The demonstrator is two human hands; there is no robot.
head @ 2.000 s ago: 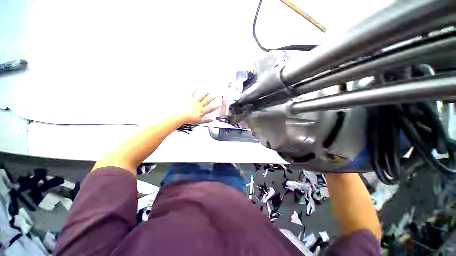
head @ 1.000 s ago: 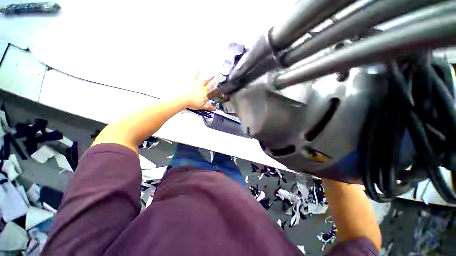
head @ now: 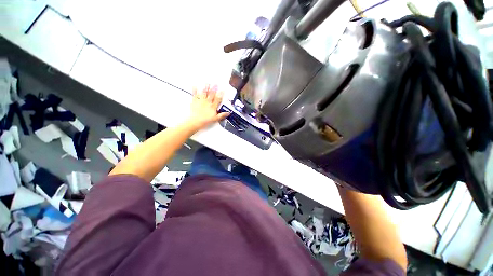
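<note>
The cutting machine (head: 319, 91), with a grey and blue motor body, fills the upper right. Its flat grey base plate (head: 246, 129) shows at the table's near edge, with narrow dark strips on it. My left hand (head: 205, 109) lies flat with fingers spread on the white paper marker (head: 146, 38), just left of the base plate, holding nothing. My right forearm goes up under the motor; my right hand is hidden behind it. The blade cannot be made out. A thin dark cut line runs through the paper left of my left hand.
Black cable (head: 419, 108) hangs in thick loops on the motor's right side. The table's near edge (head: 162, 126) runs slanting down to the right. Black and white scraps (head: 51, 186) cover the grey floor. More dark cut lines show on the table at lower right.
The view has turned, and the table edge slants more. The motor body shows more fully. My left hand now lies clear of the machine's front, beside the base plate. The dark wrapped bar has left the view.
</note>
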